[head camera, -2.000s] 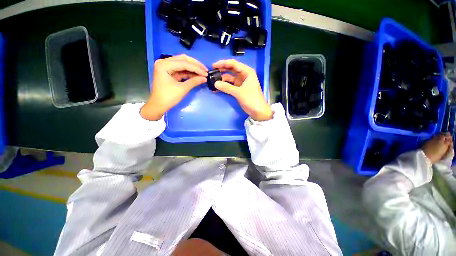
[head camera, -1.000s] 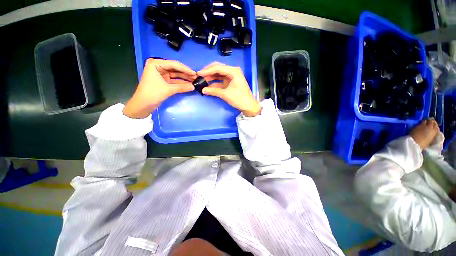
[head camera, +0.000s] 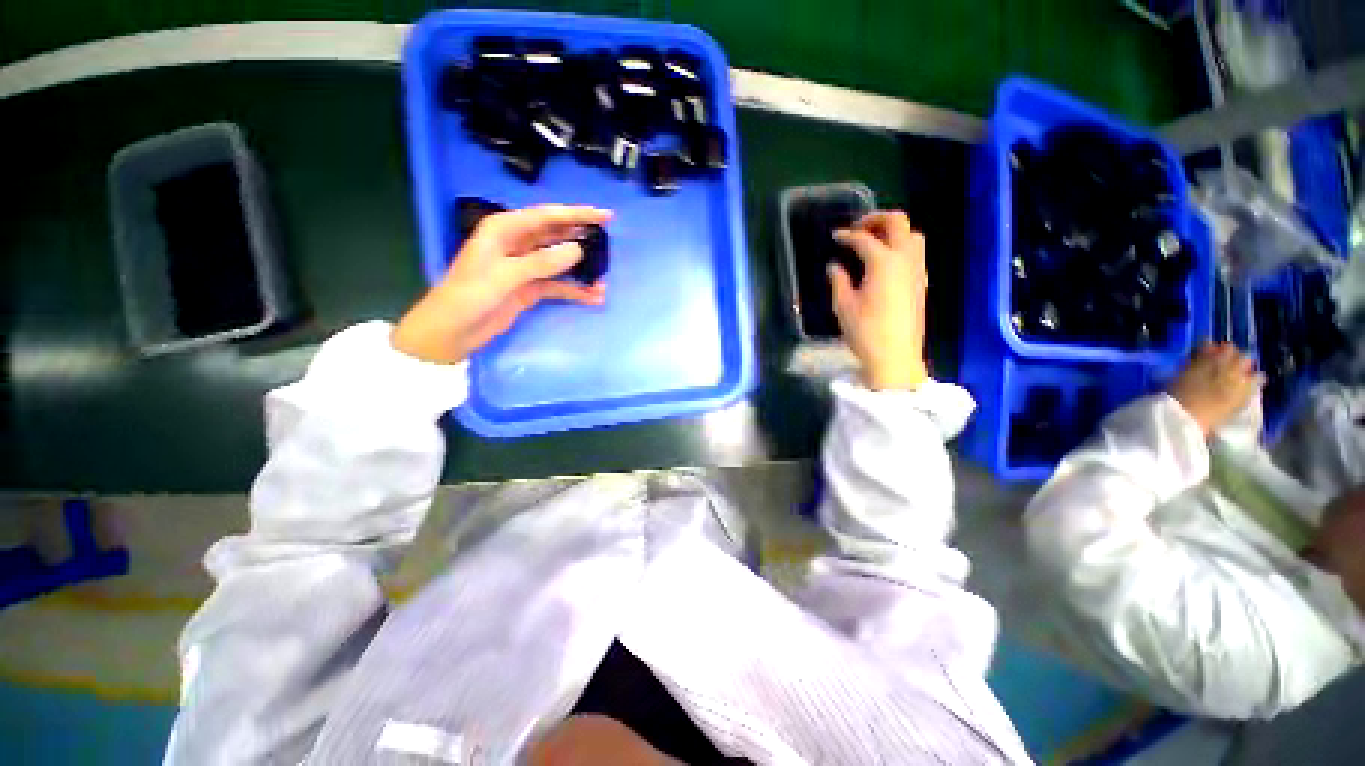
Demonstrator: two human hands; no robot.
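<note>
My left hand (head camera: 506,280) is over the blue parts tray (head camera: 629,401) and holds a black plastic housing (head camera: 590,255) between thumb and fingers. My right hand (head camera: 879,285) is over the right parts tub (head camera: 801,316), with its fingertips at the black parts inside; whether it pinches one cannot be told. A pile of glossy black housings (head camera: 587,108) lies at the far end of the tray. Another black piece (head camera: 476,214) lies near the tray's left edge, partly behind my left hand.
The left parts tub (head camera: 270,240) with dark contents stands left of the tray. Stacked blue bins (head camera: 982,240) of black housings stand at the right. Another person's hand (head camera: 1216,385) and white sleeve are beside them. A pale rail (head camera: 225,47) runs behind the tray.
My right hand has left the held housing and moved right to the right tub. My left hand keeps the housing over the tray. The camera view has shifted somewhat.
</note>
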